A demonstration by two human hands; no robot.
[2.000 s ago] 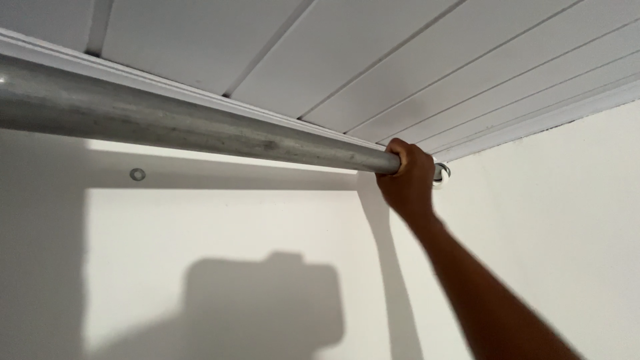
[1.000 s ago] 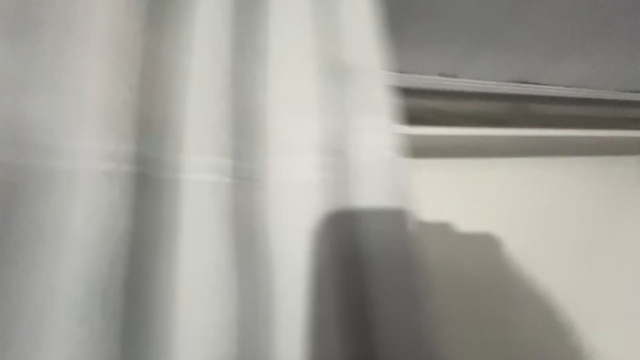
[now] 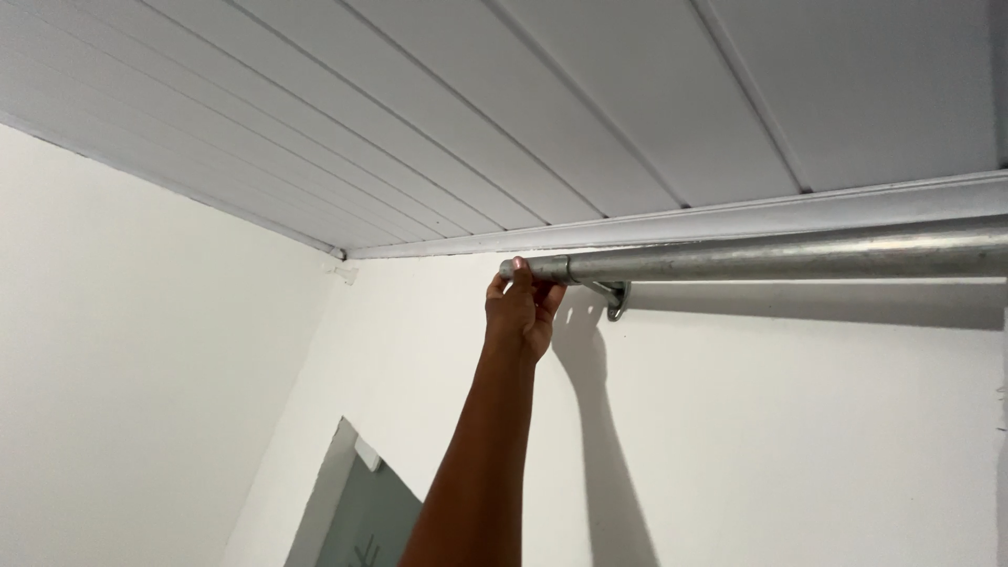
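A metal curtain rod (image 3: pixel 787 252) runs across the upper right, just under the ceiling trim. Its left end passes through the ring of a metal wall bracket (image 3: pixel 616 299). My left hand (image 3: pixel 520 303) reaches up from the bottom and grips the short rod end left of that ring, thumb on the near side, some fingers partly hidden. The round tip of the rod shows beside the thumb. My right hand is out of view.
The panelled ceiling (image 3: pixel 441 110) lies close above the rod. Behind it stands a white wall (image 3: pixel 772 409). A doorway frame (image 3: pixel 327 480) with a grey-green panel (image 3: pixel 370 512) appears at lower left.
Two seconds ago a hand held the rod near its right end; now my left hand is on the left end. The view has swung left, past a blurred pale curtain.
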